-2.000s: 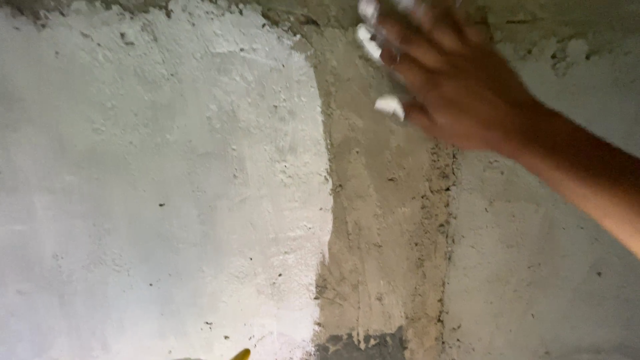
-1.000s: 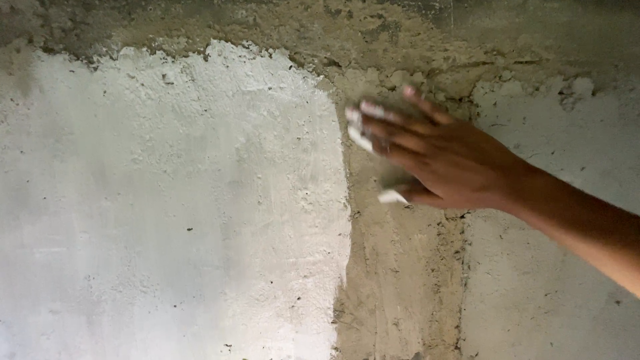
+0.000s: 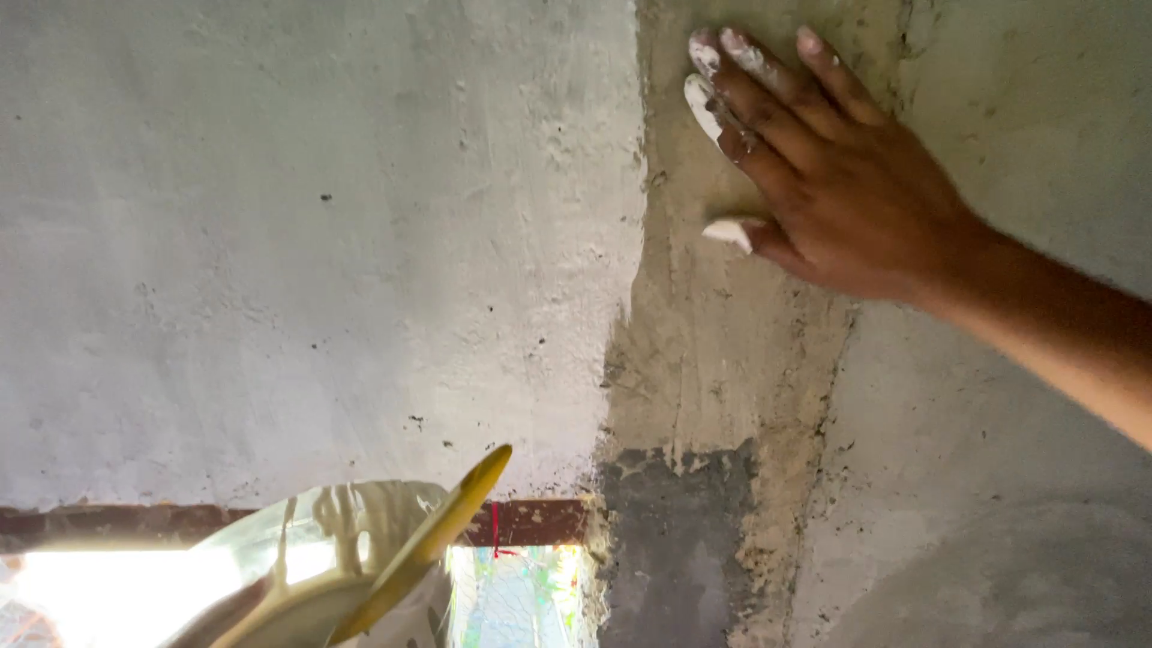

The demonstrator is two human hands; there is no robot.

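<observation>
My right hand (image 3: 837, 189) lies flat with fingers spread on the bare cement strip (image 3: 693, 369) of the wall, at the upper right. White paint or putty coats its fingertips and thumb tip. Left of the strip is a white-coated wall area (image 3: 315, 270). At the bottom, a translucent container (image 3: 378, 513) streaked with pale paint stands before the window opening, with a yellow handle or stick (image 3: 441, 540) slanting up out of it. What holds the container is hidden, and my left hand cannot be made out.
A dark red window frame bar (image 3: 540, 522) crosses the lower left, with a red string (image 3: 496, 531) tied on it. Bright window openings (image 3: 513, 594) lie below. A dark grey patch (image 3: 670, 549) covers the lower strip, and a pale wall section (image 3: 972, 504) lies to the right.
The view has shifted down, bringing the window bar and container into sight. My right hand has moved down the cement strip from near its top edge.
</observation>
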